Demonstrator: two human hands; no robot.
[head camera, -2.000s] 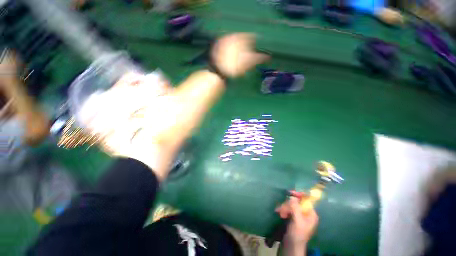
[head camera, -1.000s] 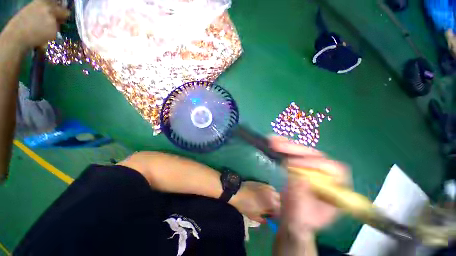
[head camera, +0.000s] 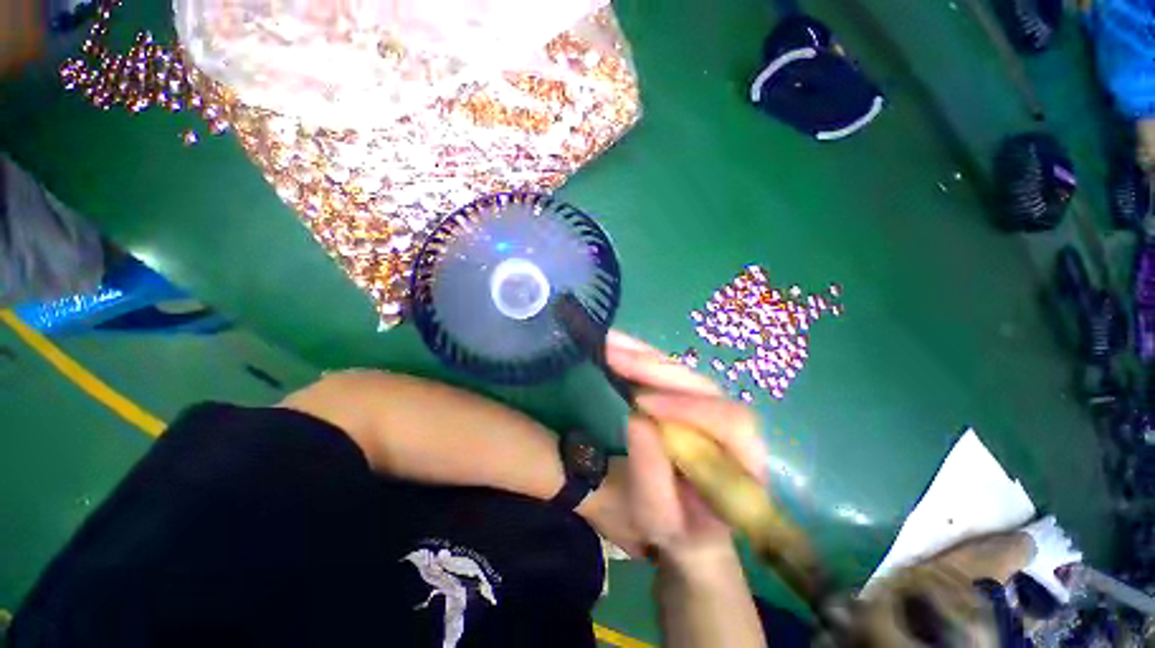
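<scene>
A round dark fan head (head camera: 521, 289) with a ribbed rim and pale central disc is at the table's near edge, against the bag. My right hand (head camera: 690, 443) is closed around the mallet (head camera: 709, 471). The mallet's dark handle end overlaps the fan disc, and its yellow part runs toward the lower right, where it blurs. My left hand (head camera: 618, 506) shows only by the wrist with a black watch and a little of the hand; my right hand hides its fingers. A loose pile of small copper-coloured pieces (head camera: 757, 332) lies right of the fan.
A large clear bag of copper pieces (head camera: 431, 114) lies at the upper left, with spilled pieces (head camera: 142, 74) beside it. A dark clip-like part (head camera: 817, 86) lies beyond. More fan units (head camera: 1034, 184) line the right. A white sheet (head camera: 965, 494) and another person's hand (head camera: 988, 557) are lower right.
My left arm has come back from reaching across the table, and the fan head now shows near me. Since one second ago, my right hand and mallet have moved left. The neighbour's arm has largely left the left side.
</scene>
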